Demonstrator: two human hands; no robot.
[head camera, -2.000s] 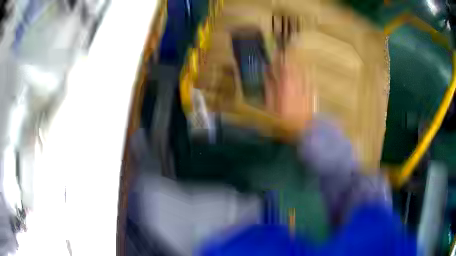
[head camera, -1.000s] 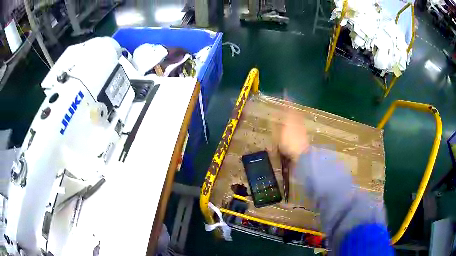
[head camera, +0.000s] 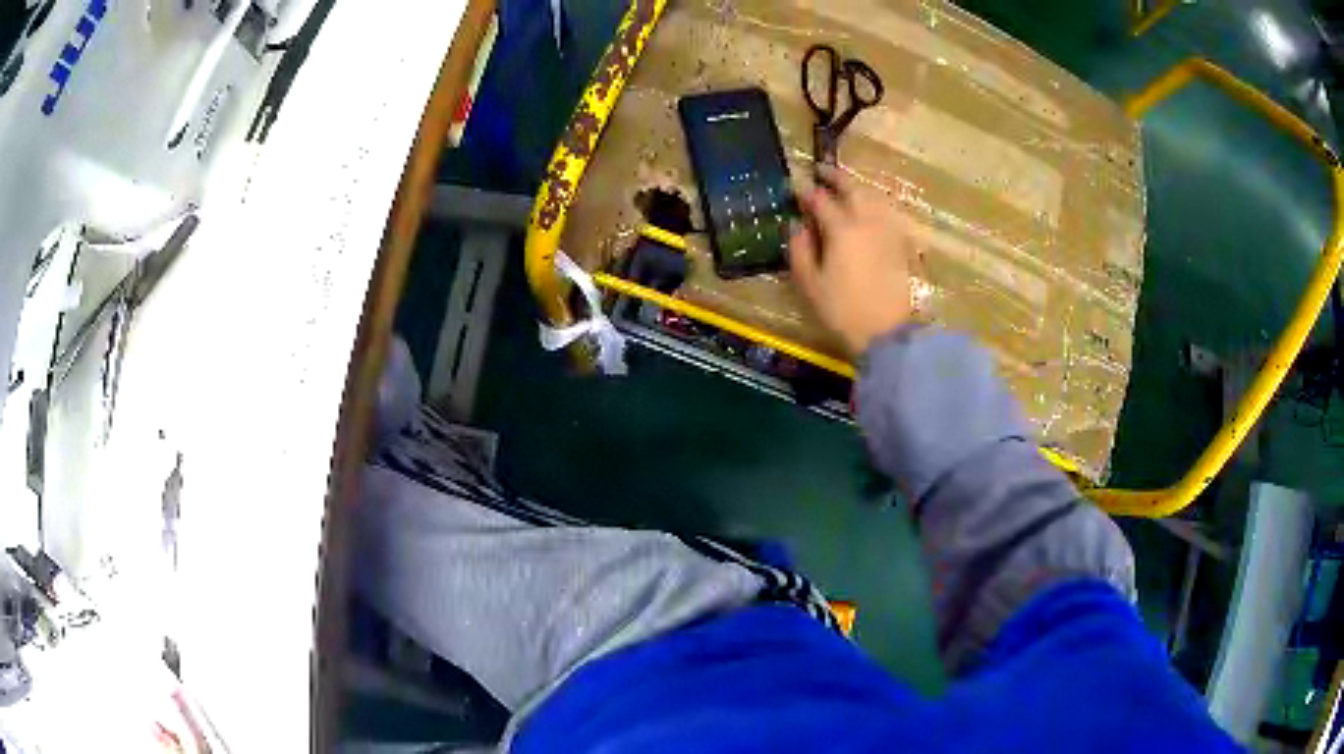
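Note:
A black smartphone (head camera: 740, 183) lies face up on the brown cardboard top (head camera: 980, 192) of a trolley, its screen showing a keypad-like pattern. Black scissors (head camera: 840, 92) lie just beyond its right edge, ring handles away from me. My right hand (head camera: 858, 258), slightly blurred, is low over the cardboard beside the phone's lower right edge. It covers the scissors' blades. Its fingers point at the phone and the scissors; whether they touch or grip either is unclear. My left hand is not in view.
The trolley's yellow frame (head camera: 578, 145) has a white rag (head camera: 587, 327) tied on. A white sewing table (head camera: 280, 368) with a brown edge and part of a white machine (head camera: 126, 103) are at left. My grey-trousered leg (head camera: 546, 582) is below. The cardboard has a torn hole (head camera: 665, 206).
The view has tilted down, bringing my leg in and taking the blue bin out. My right hand has moved from near the scissors' handles towards me, beside the phone, uncovering the handles.

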